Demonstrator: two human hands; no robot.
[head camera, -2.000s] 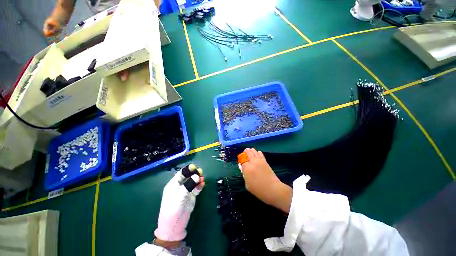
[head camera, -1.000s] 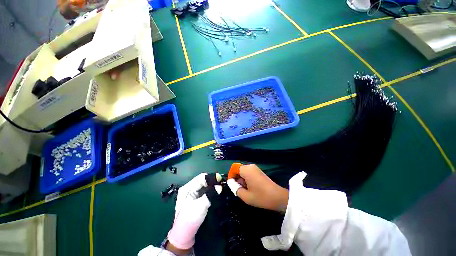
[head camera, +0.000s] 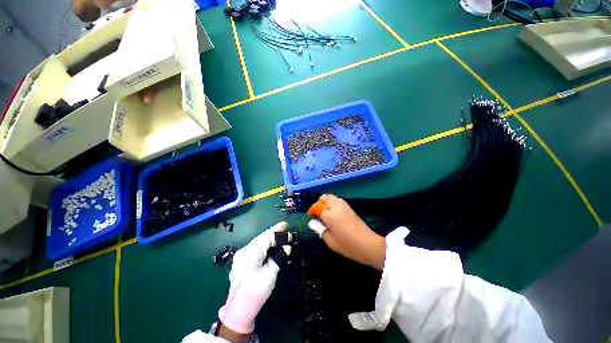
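Note:
Black wires (head camera: 449, 201) curve as a thick bundle to the right, with silvery tips at both ends. A dark pile of leads (head camera: 315, 288) lies below the hands. My left hand (head camera: 258, 264), in a white glove with black covers on the fingertips, is beside the pile's upper left. Its fingertips are close together; whether they hold a housing is hidden. My right hand (head camera: 345, 228), with an orange finger cot and a pale wrap on another fingertip, is just right of the near wire ends. I cannot tell if it grips a wire. Loose black housings (head camera: 224, 254) lie left of my left hand.
A blue tray of tiny metal pieces (head camera: 311, 164) is above the wires. Blue trays of black parts (head camera: 239, 177) and white parts (head camera: 87, 249) are at left. Cream bins (head camera: 157, 127) stand upper left. Thin leads (head camera: 295, 43) lie at the top. A person's hand shows top left.
My right hand met my left fingertips a second ago; it has since moved up and away towards the near wire ends. My left hand has shifted slightly left. The whole view has shifted slightly.

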